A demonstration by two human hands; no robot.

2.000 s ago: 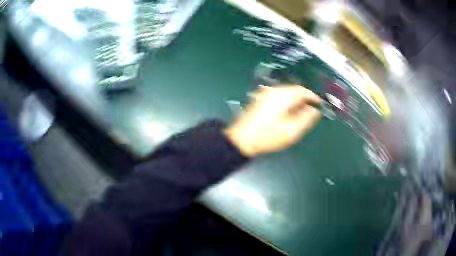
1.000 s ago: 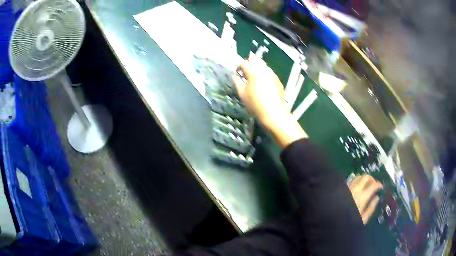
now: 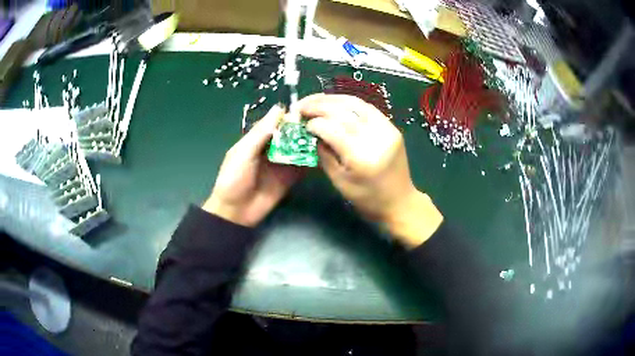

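A small green circuit board (image 3: pixel 293 144) is held in front of me, above the bench. My left hand (image 3: pixel 251 174) grips its left side. My right hand (image 3: pixel 362 149) is at its top right edge, fingers closed around the place where a white sleeved cable (image 3: pixel 294 49) meets the board. The cable sticks up and away from the board. The fingers hide the exact joint, so I cannot tell what the right fingertips pinch. Both hands are bare, with dark sleeves.
Grey toothed racks with white cables (image 3: pixel 73 177) stand left. Black leads (image 3: pixel 261 66) lie at the rear, red-and-black leads (image 3: pixel 362 90) behind my right hand. A red lead bundle (image 3: pixel 456 97), yellow tool (image 3: pixel 421 64) and blue-and-white tube (image 3: pixel 353 49) lie rear right, loose white cables (image 3: pixel 564 201) far right.
The view has swung from the racks and fan to the bench centre. My right hand has joined my left, and both are now at a green board with a white cable.
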